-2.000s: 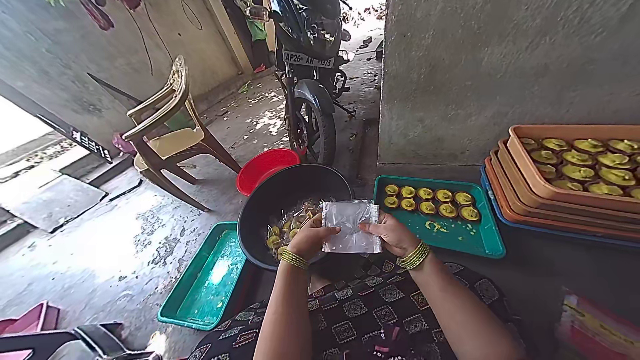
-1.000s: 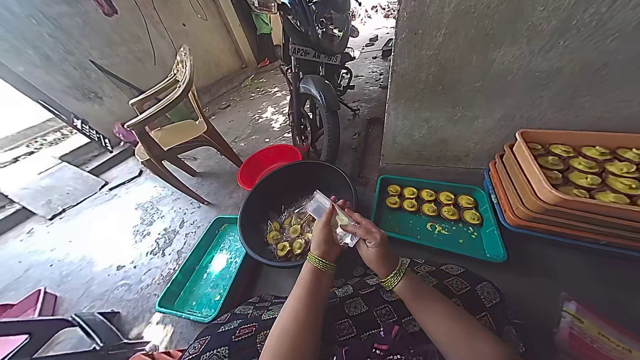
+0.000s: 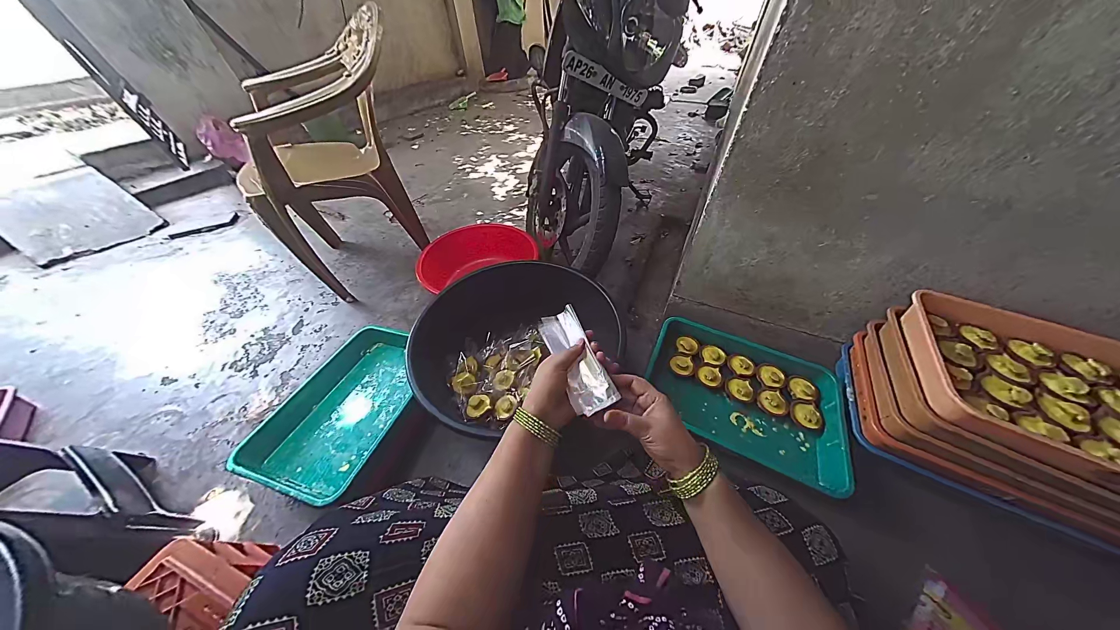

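My left hand (image 3: 557, 385) is closed around a stack of clear plastic packets (image 3: 584, 367), held upright and folded lengthwise. Beside its lower end is my right hand (image 3: 646, 418), fingers parted, close to the packets' edge; whether it touches them is hard to tell. Behind my left hand stands a large black tub (image 3: 429, 319) with several wrapped yellow-topped pieces (image 3: 504, 380) at its bottom. Right of my hands, a green tray (image 3: 787, 468) holds two rows of unwrapped dark round pieces with yellow tops (image 3: 740, 389).
Stacked orange trays (image 3: 914, 385) with more yellow-topped pieces stand at right. A second green tray (image 3: 337, 429) lies left of the tub, a red basin (image 3: 477, 249) behind it. Farther back are a plastic chair (image 3: 315, 162) and a motorcycle (image 3: 595, 140). An orange crate (image 3: 197, 582) sits at lower left.
The packets were held flat between both hands two seconds ago, then bent up between them. Now my left hand grips them and the right hand's fingers have spread.
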